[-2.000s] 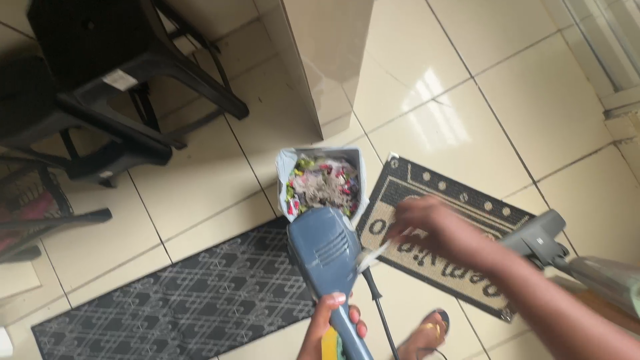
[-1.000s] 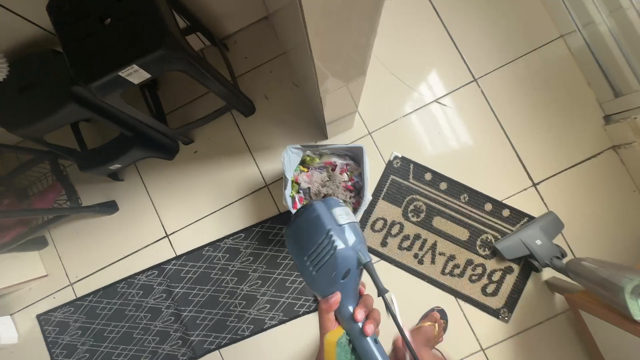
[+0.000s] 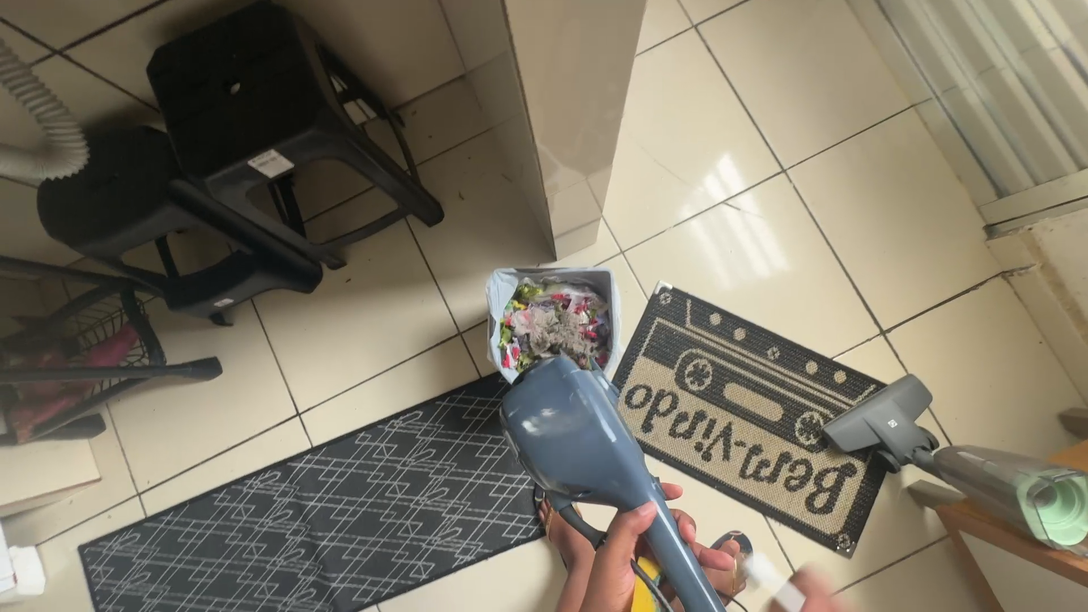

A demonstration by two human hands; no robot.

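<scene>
My left hand (image 3: 625, 544) is wrapped around the handle of a blue-grey corded handheld appliance (image 3: 578, 425), probably a handheld vacuum's body. A yellow sponge (image 3: 646, 585) is pressed beneath the handle in the same hand. The appliance's rounded end overlaps the near rim of a lined waste bin (image 3: 616, 314) full of coloured scraps and grey dust. At the bottom right edge, my right hand (image 3: 812, 591) is blurred and partly cut off, with a small white object (image 3: 769, 578) at its fingers. What that object is cannot be told.
Black plastic stools (image 3: 246, 93) stand at the upper left, near a grey corrugated hose (image 3: 42, 119). A pillar (image 3: 578, 110) rises behind the bin. A dark patterned runner (image 3: 323, 501) and a lettered doormat (image 3: 748, 416) lie on the tiles. An upright vacuum's floor head (image 3: 884, 416) rests on the doormat.
My right hand was over the doormat beside the appliance two seconds ago, was out of view one second ago, and now shows at the lower right. The appliance has turned in my left hand.
</scene>
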